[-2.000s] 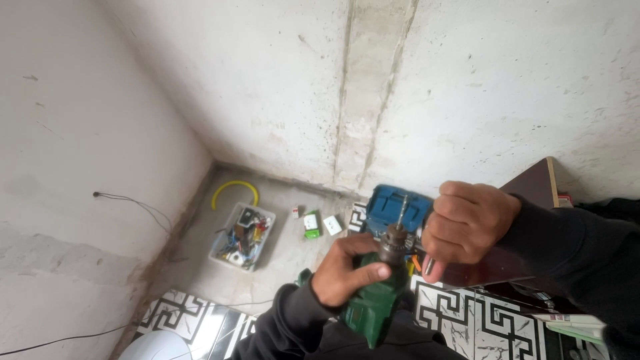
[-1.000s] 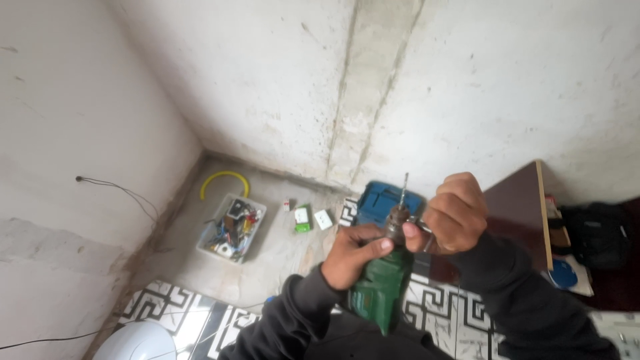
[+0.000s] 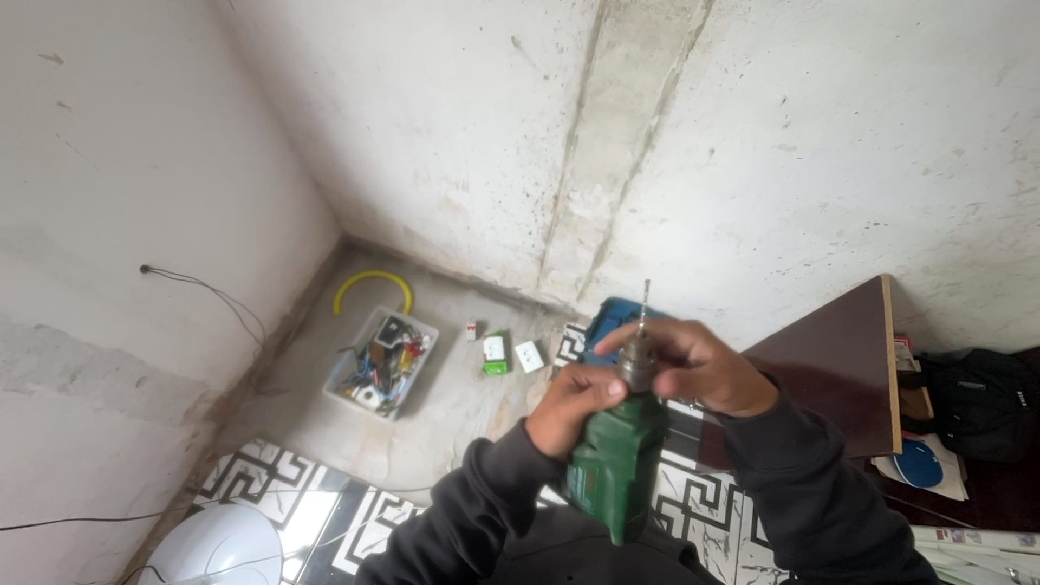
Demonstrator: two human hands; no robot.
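Note:
A green power drill [image 3: 613, 471] points upward in front of my body, with a thin drill bit [image 3: 646, 302] standing in its metal chuck [image 3: 638, 364]. My left hand [image 3: 573, 402] grips the drill at the neck, its thumb against the base of the chuck. My right hand [image 3: 711, 366] is around the chuck from the right, with fingers behind and beside it and the thumb low on its right side. Whether a chuck key is in the right hand cannot be seen.
A plastic bin of tools [image 3: 382, 361] stands by a yellow hose [image 3: 374, 276] on the concrete floor. Near it lie white socket plates [image 3: 529, 356]. Behind my hands is a blue case [image 3: 605, 321]. A dark wooden panel [image 3: 829, 357] and a black backpack [image 3: 979, 398] are at right; wires [image 3: 215, 288] leave the left wall.
My right hand, a closed fist beside the chuck in the earlier frames, has moved left onto the chuck with its fingers extended around it. My left hand stays on the drill.

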